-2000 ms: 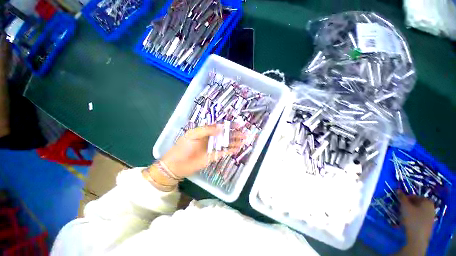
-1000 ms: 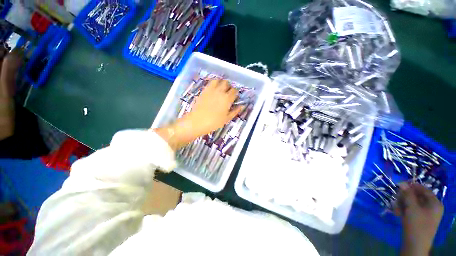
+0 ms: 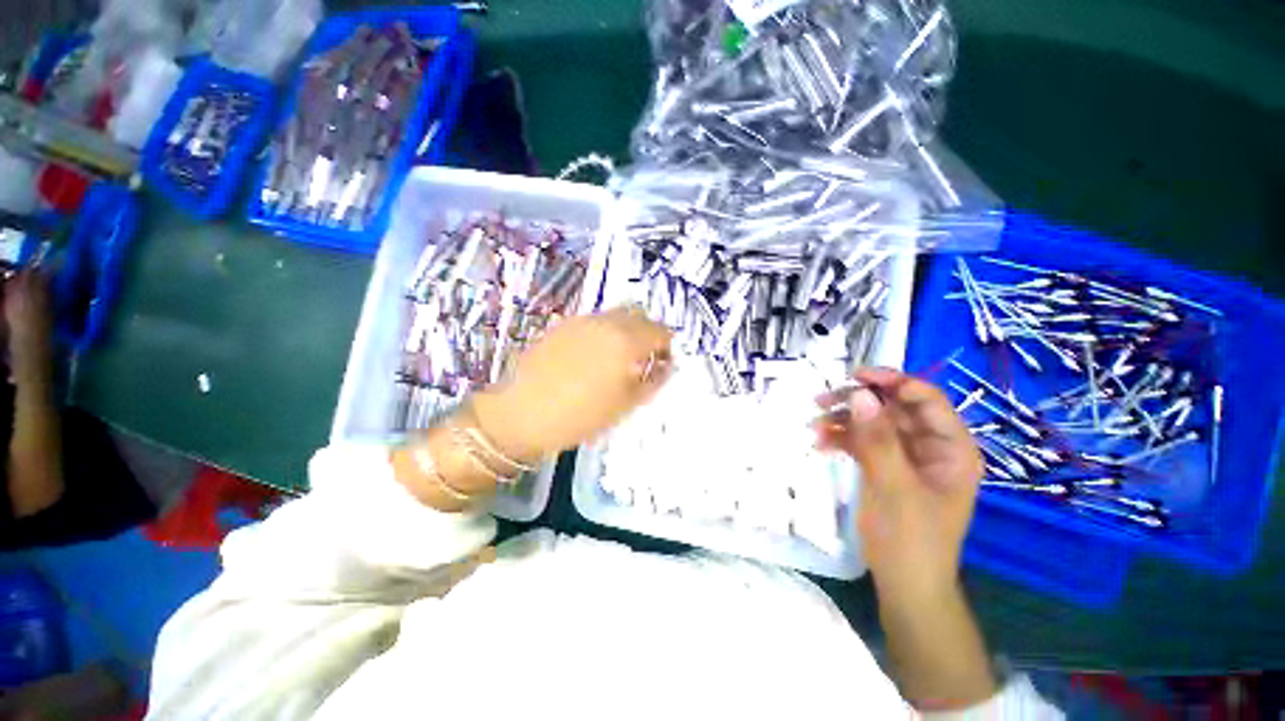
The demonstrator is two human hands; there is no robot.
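Note:
The middle bin (image 3: 598,486) holds silver metal tubes (image 3: 761,313) at its far part and a pile of white small parts (image 3: 705,458) nearer me. My left hand (image 3: 564,387) is over the wall between the left bin and middle bin, fingers curled down at the tubes and white parts; what its fingertips touch is hidden. My right hand (image 3: 916,465) is over the middle bin's right edge, thumb and fingers pinching a thin rod piece with a dark red-brown section. The blue right tray (image 3: 1036,380) holds loose rod pieces (image 3: 1127,402).
The left bin (image 3: 369,338) holds finished pieces (image 3: 486,303). A clear plastic bag (image 3: 803,106) of tubes overhangs the middle bin's far end. Blue trays (image 3: 268,211) of parts stand far left. Another person's arm (image 3: 31,409) is at the left edge.
My left hand has moved from the left bin to the middle bin's left side. My right hand has come up from the blue tray to the middle bin with a rod. The view has shifted right.

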